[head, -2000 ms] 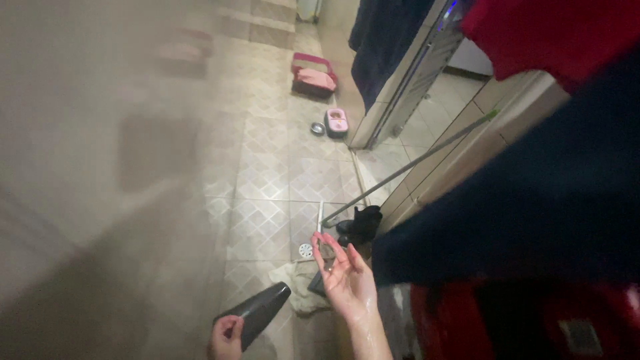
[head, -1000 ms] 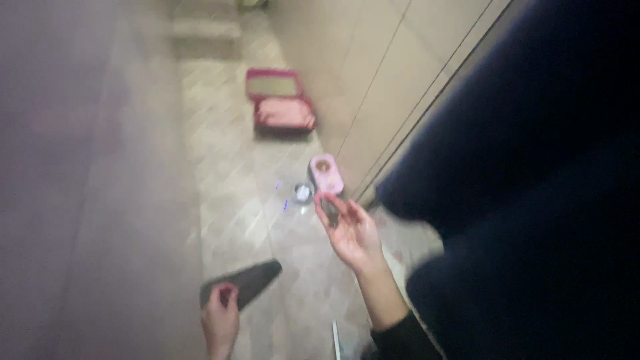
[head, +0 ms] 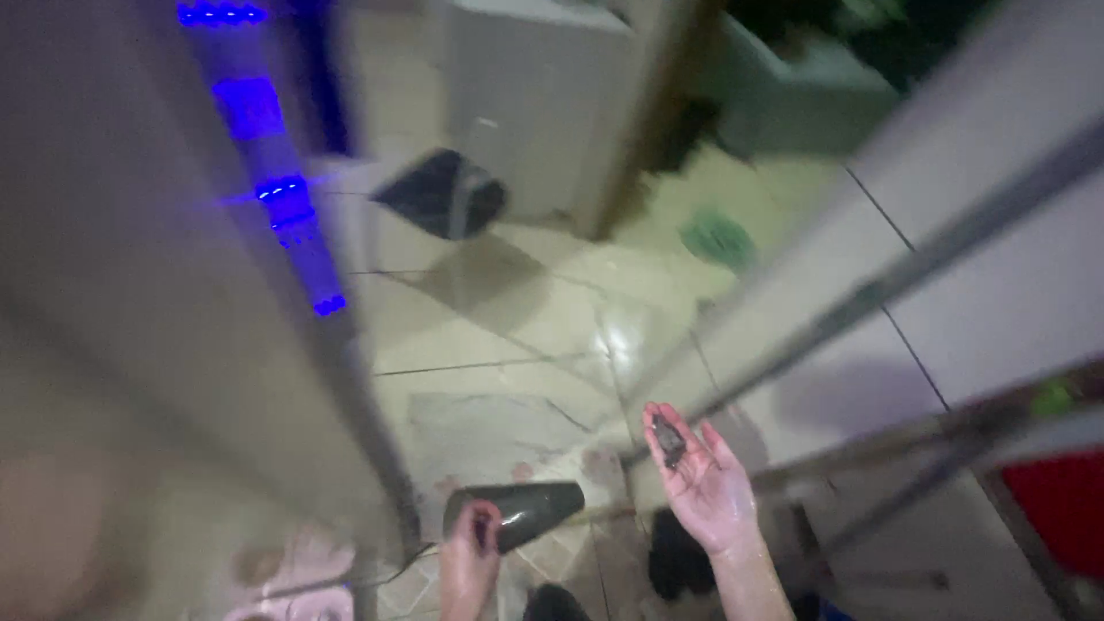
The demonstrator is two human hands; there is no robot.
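Observation:
In the head view, my left hand (head: 476,543) grips the wide end of a dark, glossy tapered object (head: 542,511), which points to the right. Its exact kind cannot be told. My right hand (head: 709,492) is turned palm up, wet-looking, with a small dark object (head: 668,442) lying against its fingers. A pale mat or cloth (head: 500,431) lies on the tiled floor beyond my left hand.
A door frame with blue lights (head: 297,203) rises at left. A long pole (head: 828,323) slants across the right. Ahead are a dark dustpan-like object (head: 447,194) and a green item (head: 718,239) on the floor. Pink containers (head: 302,595) sit lower left.
The view has swung widely, from the narrow tiled passage to a doorway with blue lights. My left hand still holds the dark tapered object, and my right hand's palm is now more fully turned up.

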